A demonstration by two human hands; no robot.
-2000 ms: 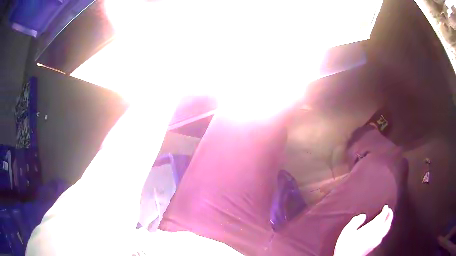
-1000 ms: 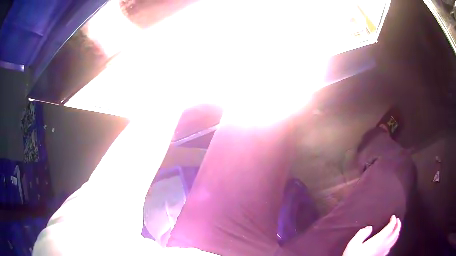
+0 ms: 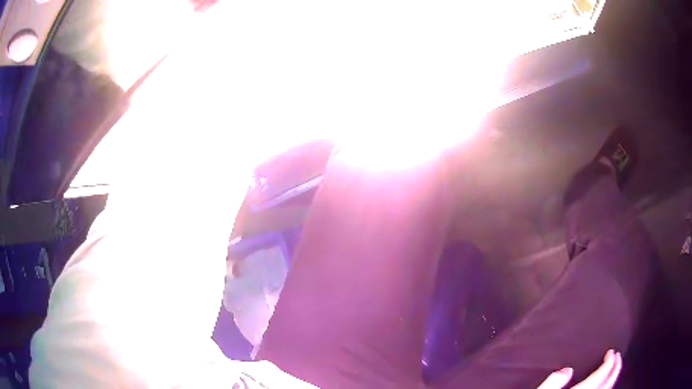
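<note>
The worktable (image 3: 379,61) is a white glare at the top of the view; nothing lying on its middle can be made out. My left sleeve runs up the left side into this glare, and my left hand cannot be seen. My right hand (image 3: 586,377) is at the lower right over my thigh, cut off by the bottom edge. Its visible fingers are apart and nothing shows in them.
A pale strip with round holes (image 3: 21,47) is at the top left. A blue edge (image 3: 542,76) shows below the table's right side. A pale sheet in a blue crate (image 3: 258,289) lies left of my legs. A blue-purple seat (image 3: 459,304) shows between my legs.
The view has shifted, and the strip with holes has come in at the top left. The left sleeve reaches further up and left. My right hand sits lower, more cut off by the edge.
</note>
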